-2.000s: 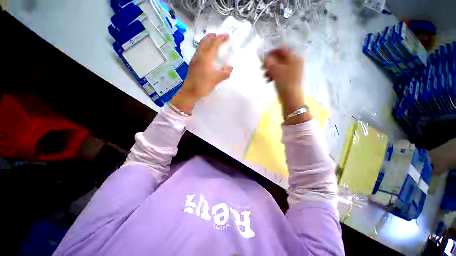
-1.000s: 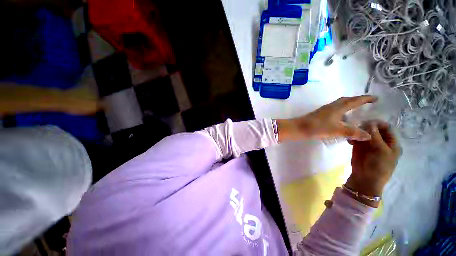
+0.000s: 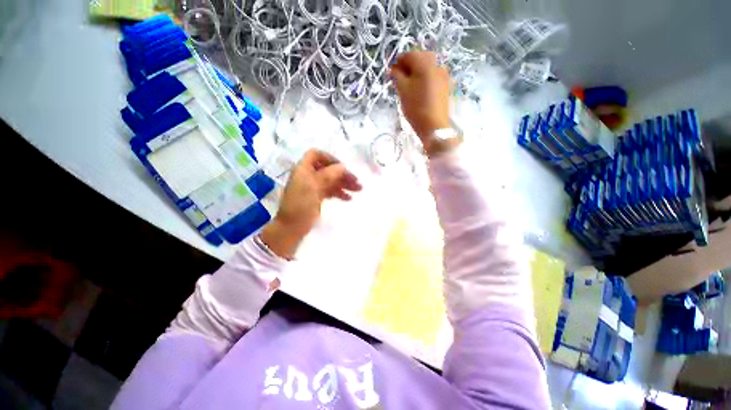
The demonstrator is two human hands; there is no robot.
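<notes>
My right hand [image 3: 422, 88] is at the front edge of the loose pile of coiled white cables [image 3: 329, 48], its fingers bent at the cables. Whether it grips one cannot be told. My left hand [image 3: 311, 194] is over the white tabletop, lower and to the left, fingers loosely curled and apart, with nothing visible in it. A single small cable coil [image 3: 386, 149] lies between the hands. Faint clear plastic [image 3: 300, 124] shows on the table above my left hand.
Flattened blue-and-white cartons [image 3: 192, 160] lie fanned at left. Yellow sheets [image 3: 405, 280] lie near the front edge. At right are another yellow stack [image 3: 547, 292], bundled cartons [image 3: 595, 324], and rows of packed cartons [image 3: 641, 184]. A white printed sheet [image 3: 529, 40] is at back.
The view has swung back from the left. My hands, close together a second ago, are now apart; my right hand has moved out to the cable pile.
</notes>
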